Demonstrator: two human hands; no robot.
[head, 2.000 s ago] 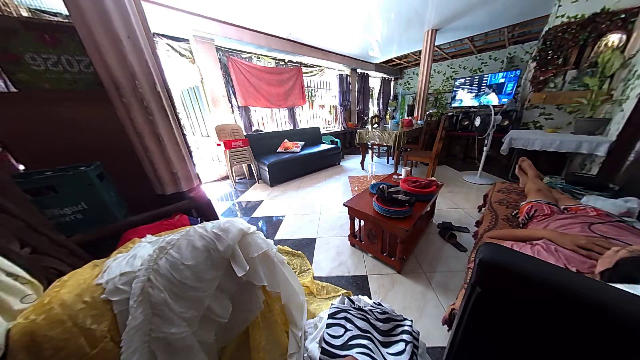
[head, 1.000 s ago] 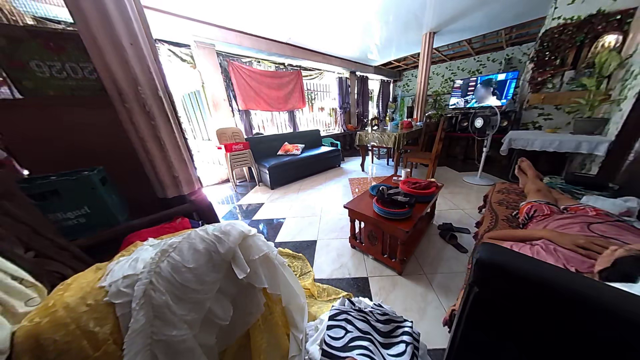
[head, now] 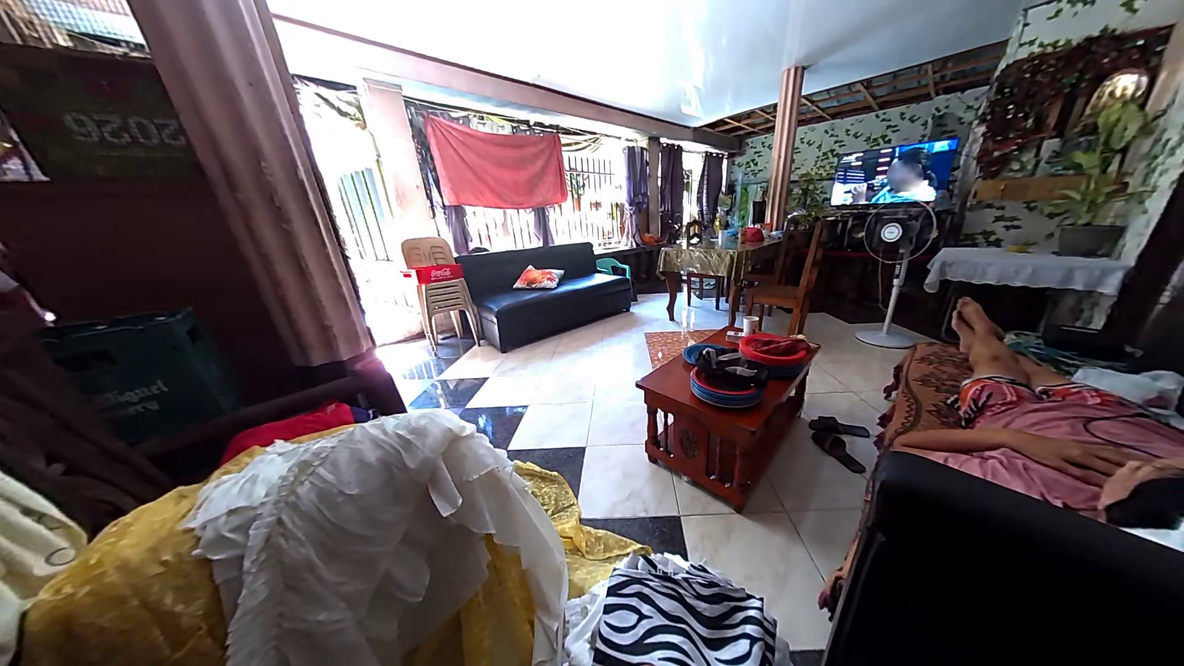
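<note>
Neither of my hands shows in the head view. Nearest to the camera, a white ruffled cloth (head: 370, 527) lies draped over yellow patterned fabric (head: 129, 583) at the lower left. Beside it, at the bottom centre, is a folded zebra-striped cloth (head: 684, 615). A piece of red fabric (head: 291, 427) shows behind the yellow one. Further off, a carved wooden coffee table (head: 694, 444) holds stacked red and blue round trays (head: 731, 387), with a black item on top, and a white cup (head: 750, 325).
A person (head: 1045, 435) lies on a patterned couch at right, behind a black backrest (head: 999, 564). Slippers (head: 837, 442) lie on the tiled floor. Beyond stand a black sofa (head: 546, 296), stacked chairs (head: 439, 296), a stand fan (head: 893, 287) and a dining table (head: 717, 259).
The fan's head has turned, and the picture on the television has changed. The cloths and the coffee table have not moved.
</note>
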